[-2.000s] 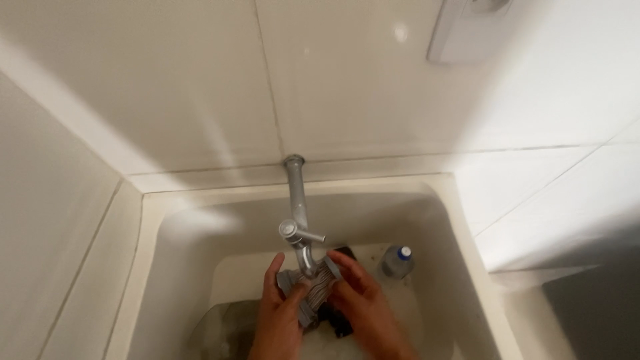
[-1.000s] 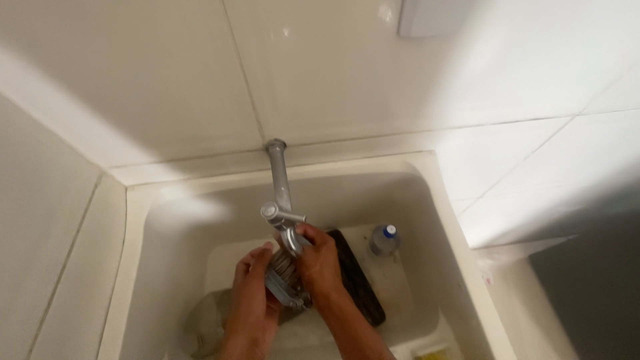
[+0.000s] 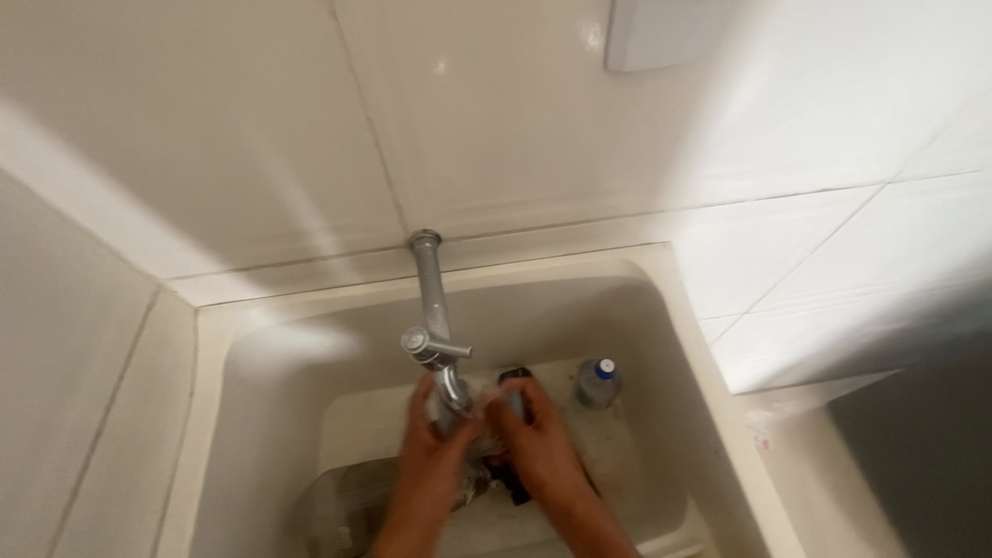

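Under the spout of the chrome wall faucet (image 3: 435, 310), my left hand (image 3: 434, 446) and my right hand (image 3: 523, 426) hold a greyish object (image 3: 451, 415) between them. Blur, the spout and my fingers hide most of its shape. Water seems to splash around my fingers. Below and behind my right hand lies a black object (image 3: 511, 484) on the basin floor, partly covered. A large clear plastic container (image 3: 349, 504) lies on its side beside my left forearm.
The deep cream wash basin (image 3: 717, 434) has tiled walls behind and at the left. A small clear bottle with a blue and white cap (image 3: 598, 385) stands at the basin's back right. A white wall fitting (image 3: 655, 35) is above. A dark surface (image 3: 922, 457) lies at the right.
The greyish object was lower and tilted in my hands one second ago; now my hands are up on both sides of the spout. The black object is more covered by my right hand and forearm.
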